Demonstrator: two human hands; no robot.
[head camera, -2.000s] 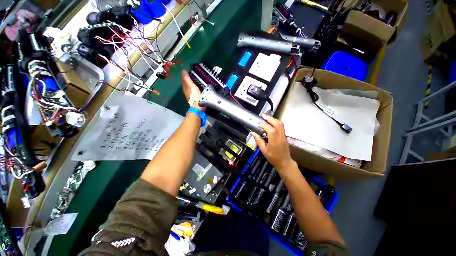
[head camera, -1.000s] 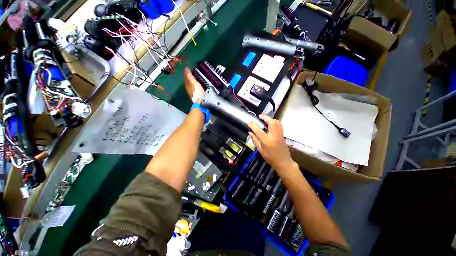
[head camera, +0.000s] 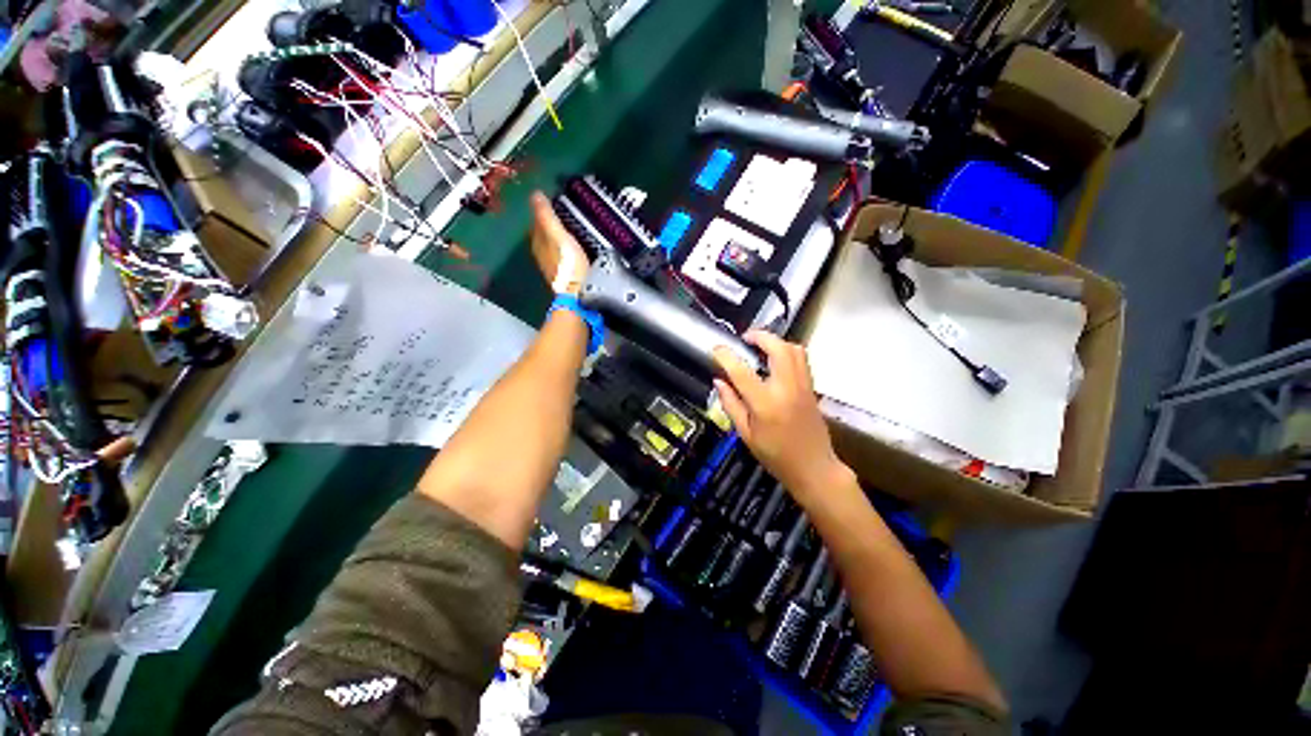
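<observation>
A hot-air brush (head camera: 661, 319) with a smooth silver-grey handle and a black bristled barrel with magenta inside lies diagonally in front of me. My right hand (head camera: 776, 403) grips the lower end of its handle. My left hand (head camera: 558, 247) is beside the barrel near the handle's upper end, fingers extended and palm towards the barrel; whether it touches is unclear. A black test unit (head camera: 805, 237) with white sockets and blue switches is behind the brush, with a black plug in the nearer socket.
A carton (head camera: 1100, 388) with a black cord on white sheet stands right. A blue crate of brush parts (head camera: 827, 715) is below my right arm. Silver handles (head camera: 776, 130) lie beyond the sockets. A written sheet (head camera: 367, 367) and wired units (head camera: 130, 201) are left.
Since two seconds ago, the view has shifted slightly. The brush and both hands keep nearly the same pose, and my right hand's fingers have moved slightly on the handle.
</observation>
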